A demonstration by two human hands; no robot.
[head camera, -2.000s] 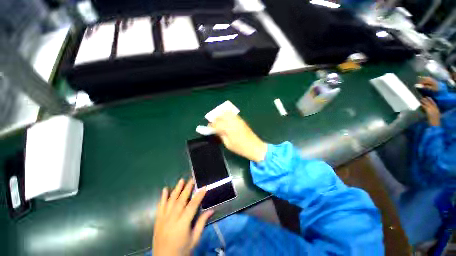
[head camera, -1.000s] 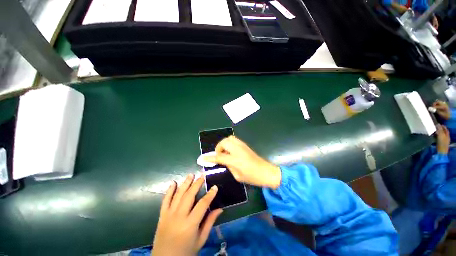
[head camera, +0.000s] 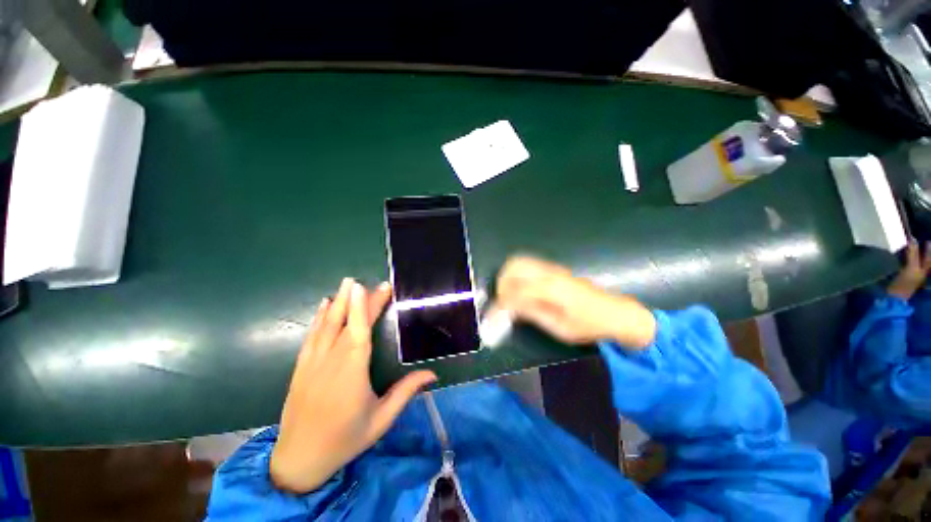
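Observation:
A glossy black smartphone lies face up on the green bench mat, a bright band of glare across its lower half. My left hand is bare, fingers spread, at the phone's lower left edge. My right hand is blurred, just right of the phone's lower part, with a small white wipe pinched in its fingers beside the phone's right edge. A small white card lies on the mat beyond the phone.
A thick white pile stands at the left. A small white strip, a pump bottle and a second white stack lie to the right. Black trays line the far edge. Another person's hand shows at the far right.
My right hand with the wipe has moved off the phone's screen to its right side. The view has tilted down. My left hand has stayed by the phone's lower left.

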